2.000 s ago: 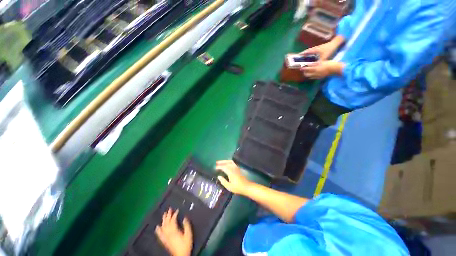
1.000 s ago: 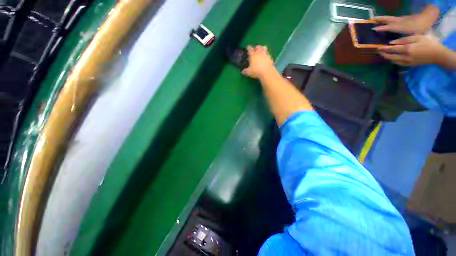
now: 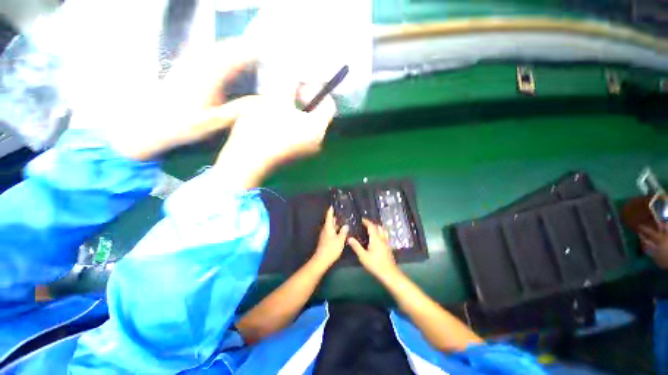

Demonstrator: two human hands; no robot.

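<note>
A black slotted component tray [image 3: 300, 223] lies on the green bench in front of me. A speckled, shiny phone assembly [image 3: 396, 220] lies in its right-end slot. Another dark phone assembly [image 3: 346, 208] is at a slot left of it, between my two hands. My left hand [image 3: 332, 238] grips its left side, and my right hand [image 3: 373, 247] touches its right side near the lower end. My fingertips partly cover it. Whether it rests fully in the slot cannot be told.
A neighbour's arms in blue sleeves [image 3: 190, 242] reach across on the left, one hand with a dark narrow object [image 3: 327, 88], against overexposed white. Stacked black trays [image 3: 546, 249] lie right. Small parts [image 3: 526, 80] lie at the back. Another person's hand [image 3: 654, 240] is at the right edge.
The view has swung left. The hand that reached to a dark part across the bench is back, and both my hands are now at the tray. A neighbour's arms have appeared on the left.
</note>
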